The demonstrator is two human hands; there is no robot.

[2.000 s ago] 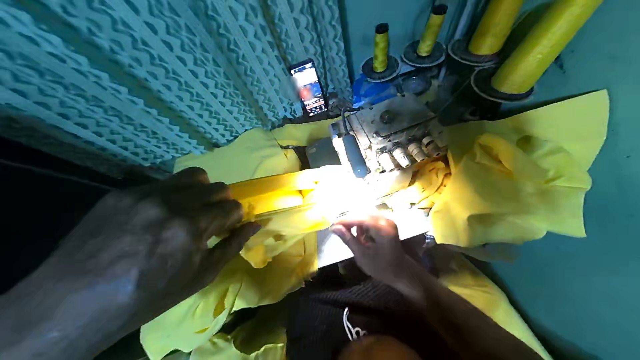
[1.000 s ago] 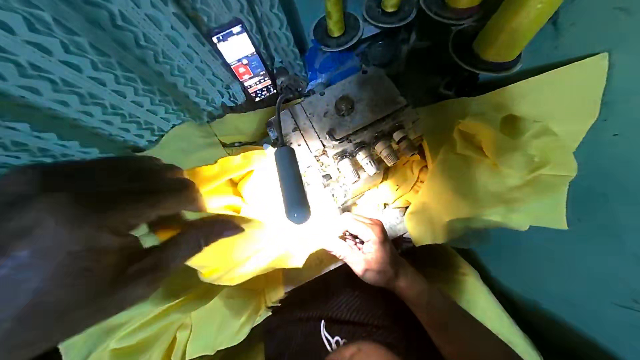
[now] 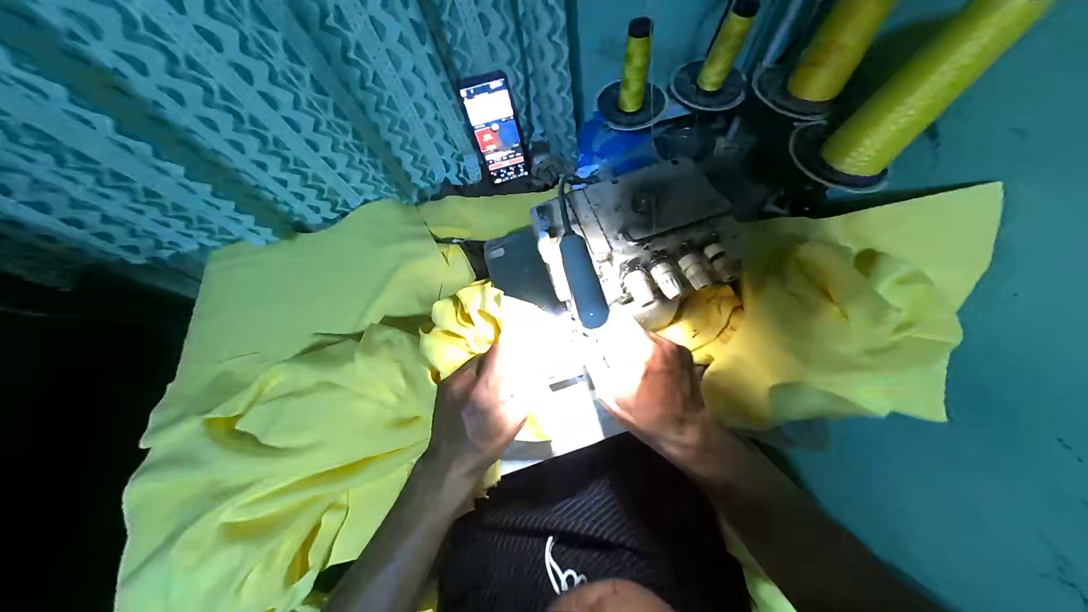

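A serger-type sewing machine (image 3: pixel 671 204) with several tension dials (image 3: pixel 667 276) stands before me, a dark lamp (image 3: pixel 583 280) shining down at its needle area. Yellow-green fabric (image 3: pixel 340 425) spreads over the left side, bunching up beside the machine. My left hand (image 3: pixel 480 408) is at the left of the lit work area, against the bunched fabric. Close to the machine's front, just under the dials, is my right hand (image 3: pixel 659 382). Glare washes out the fingertips of both hands, so what lies between them cannot be told.
Tall yellow-green thread cones (image 3: pixel 926 93) stand on dark discs behind the machine at right. A lit phone (image 3: pixel 495 127) leans by the openwork turquoise curtain (image 3: pixel 255 110). More yellow fabric (image 3: pixel 850 314) lies on the right, against the turquoise surface (image 3: pixel 1003 476).
My left hand has moved right and down from the far left to the machine's front. The yellow fabric it was near now lies bunched beside the machine. The view has shifted.
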